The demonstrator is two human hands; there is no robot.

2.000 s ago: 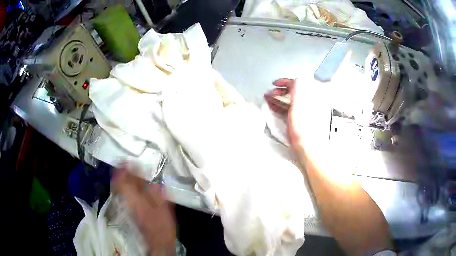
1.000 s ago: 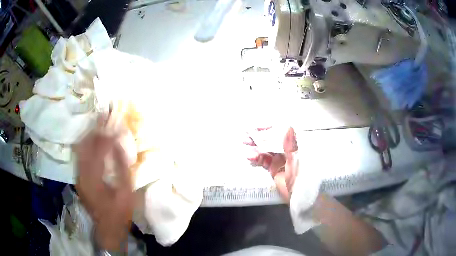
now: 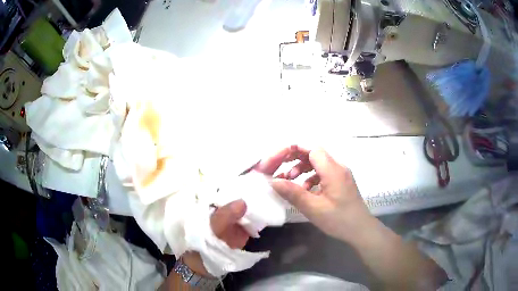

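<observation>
Cream-white cloth [image 3: 153, 131] lies in a heap left of the sewing machine [image 3: 335, 34] and runs down over the table's front edge, glaring under the lamp. My left hand [image 3: 230, 221] is at the front edge, partly covered by the cloth, and grips a piece of it. My right hand [image 3: 318, 187] is just right of it, fingers bent, thumb and fingertips at the edge of the same white piece. A small dark thin thing shows by the right fingertips; I cannot tell what it is. The presser foot area [image 3: 341, 71] is above and away from both hands.
Black scissors with a red part [image 3: 440, 148] lie right of the needle. A blue tassel [image 3: 463, 85] hangs above them. A tray of small things [image 3: 489, 142] is at the right. The lamp [image 3: 241, 16] is at the top. More white cloth [image 3: 105, 258] hangs lower left; grey cloth [image 3: 471, 233] lies lower right.
My left hand has moved right and down into the cloth. My right hand has turned and closed in beside it; the white piece over its wrist is gone. Earlier the view swung toward the machine.
</observation>
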